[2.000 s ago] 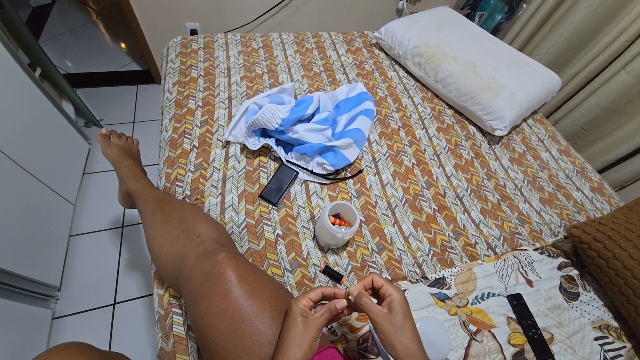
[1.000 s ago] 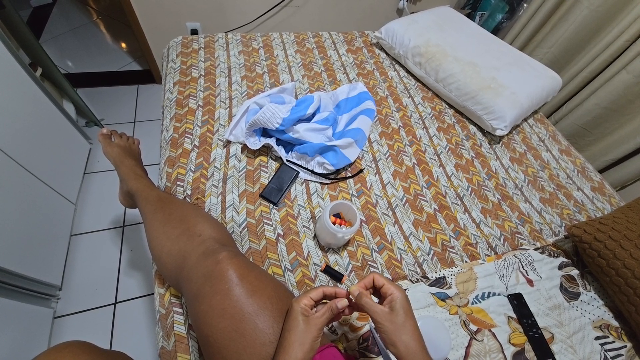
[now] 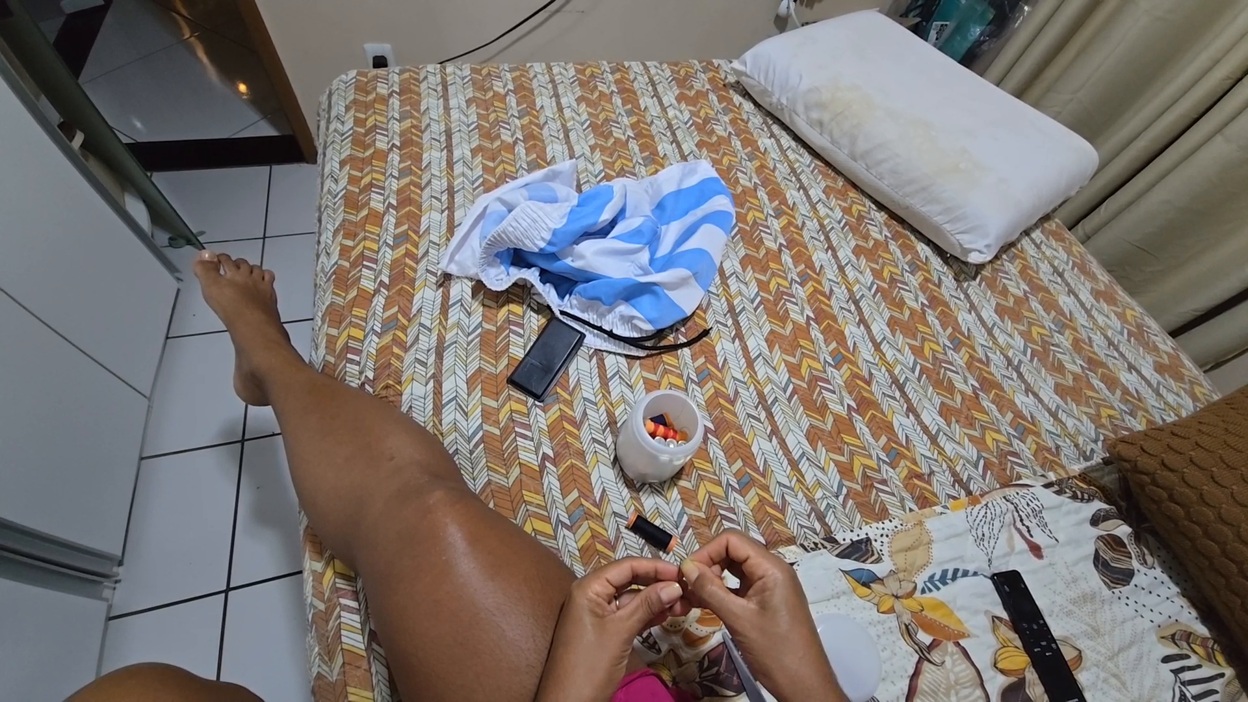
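Note:
My left hand (image 3: 612,624) and my right hand (image 3: 751,609) meet at the fingertips at the bottom middle, thumbs and index fingers pinched. Whatever lies between them is too small to make out. Just beyond the fingertips a spool of black thread (image 3: 651,532) lies on the bedspread. Farther off stands a white plastic jar (image 3: 655,463) with orange and other coloured spools inside. Below my right hand, a thin metallic tool (image 3: 743,671), perhaps scissors, shows in part, beside a round white lid (image 3: 850,655).
A black phone (image 3: 546,359) lies by a crumpled blue-and-white striped cloth garment (image 3: 624,244) with a black cord. A white pillow (image 3: 926,136) is at the back right. A black remote control (image 3: 1035,634) rests on a floral cloth, near a brown textured cushion (image 3: 1194,478).

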